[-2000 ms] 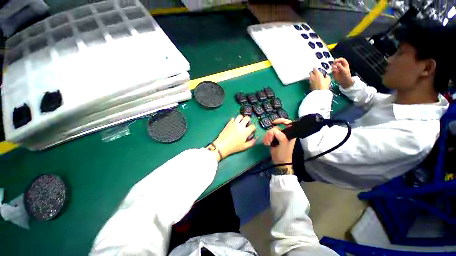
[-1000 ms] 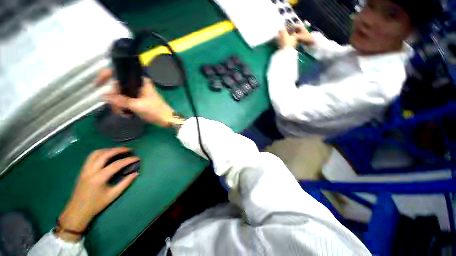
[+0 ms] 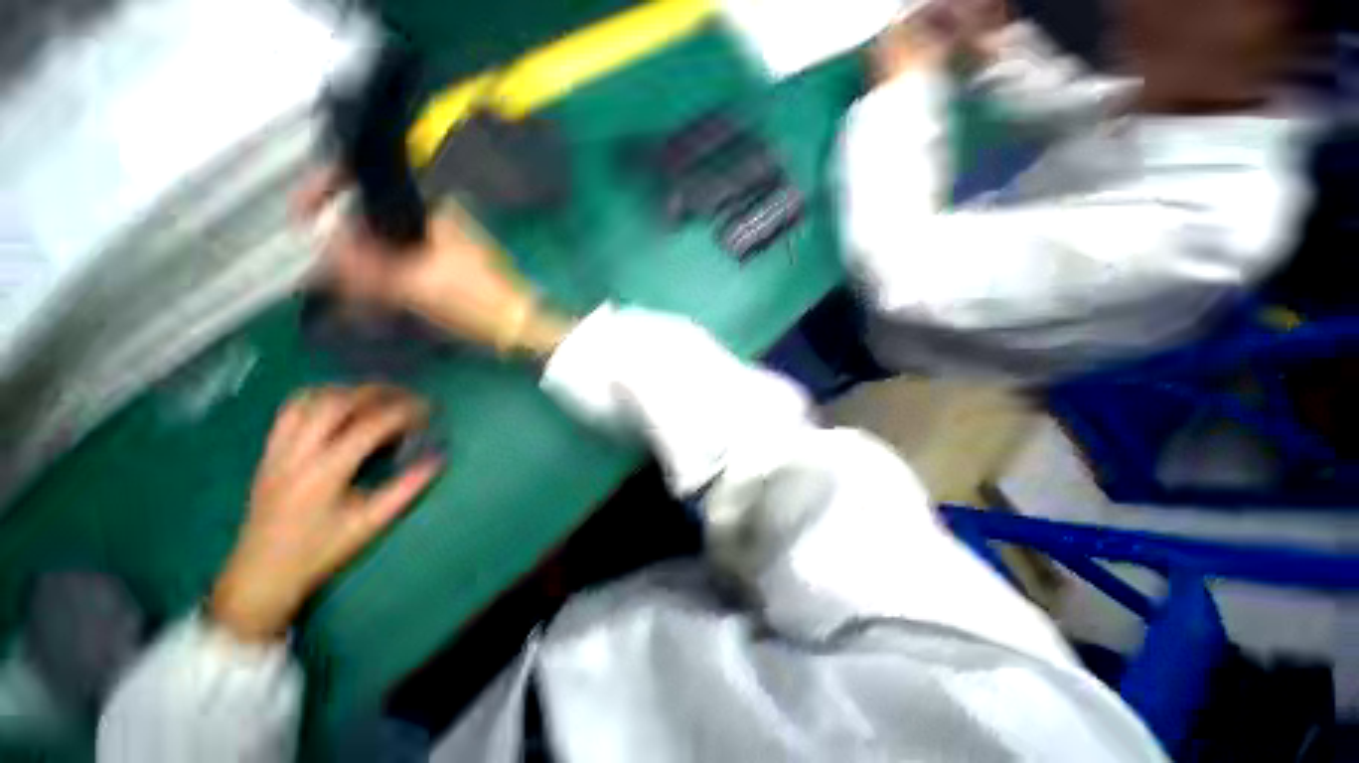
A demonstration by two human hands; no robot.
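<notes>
The view is blurred. My right hand [image 3: 425, 276] grips the black electric screwdriver [image 3: 376, 142], held upright above a dark round dish [image 3: 358, 331] beside the tray stack. The hand and driver hide part of that dish. My left hand [image 3: 321, 485] is at the lower left, its fingers curled over a small black watch unit [image 3: 391, 459] on the green mat. The driver's tip cannot be made out. A group of black units [image 3: 723, 179] lies in rows on the mat, right of my right hand.
The white tray stack [image 3: 164, 164] stands at the upper left. A second dark dish [image 3: 499, 157] lies behind my right hand. A grey round dish [image 3: 82, 634] is at the lower left. A clear bag [image 3: 209, 376] lies by the stack. A coworker's white sleeve [image 3: 909, 209] and a blue frame [image 3: 1177, 559] are right.
Since two seconds ago, my right hand has moved the screwdriver left from the unit group to the dish by the stack. My left hand has moved left with a unit. Over the last second both stay similar.
</notes>
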